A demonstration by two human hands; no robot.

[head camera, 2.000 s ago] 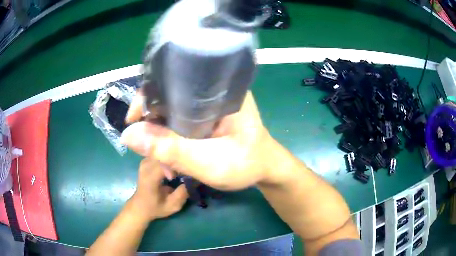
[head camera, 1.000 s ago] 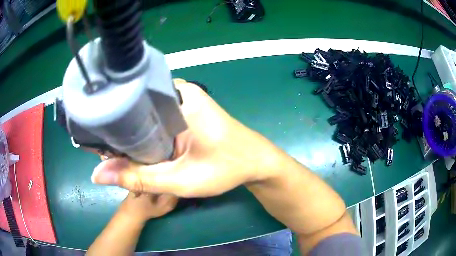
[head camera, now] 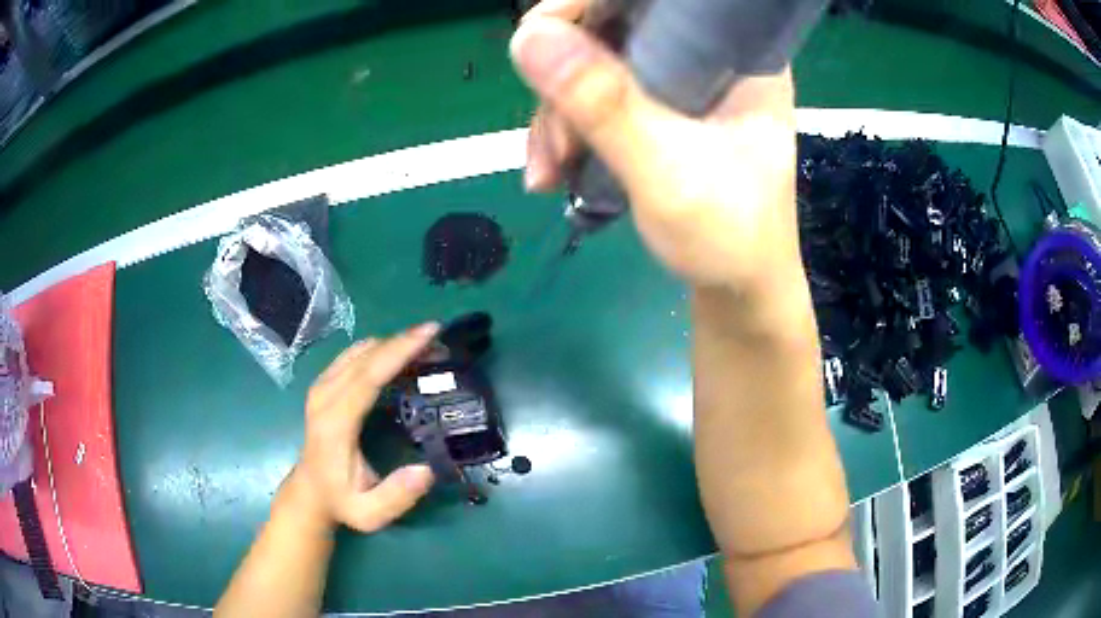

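A black device body point(head camera: 456, 414) with a small white label lies on the green bench, its internals facing up. My left hand point(head camera: 350, 435) is around its left side, fingers at the top edge and thumb at the lower left. My right hand point(head camera: 676, 157) grips the grey electric screwdriver point(head camera: 718, 48) above the bench, up and right of the device; the tool's top is cut off by the picture's edge. Its thin bit points down left, blurred. A round dark patch of screws point(head camera: 465, 248) lies above the device.
An open clear screw bag point(head camera: 278, 296) is at the left, by the red mat point(head camera: 79, 423). A tangled heap of black parts point(head camera: 899, 260) lies at the right beside a purple-rimmed item point(head camera: 1030, 302). A white parts tray point(head camera: 948, 531) is at the lower right edge.
My right hand and the screwdriver have moved from above my left hand up and to the right. The device, screw patch and bag now show. My left hand's fingers are more spread.
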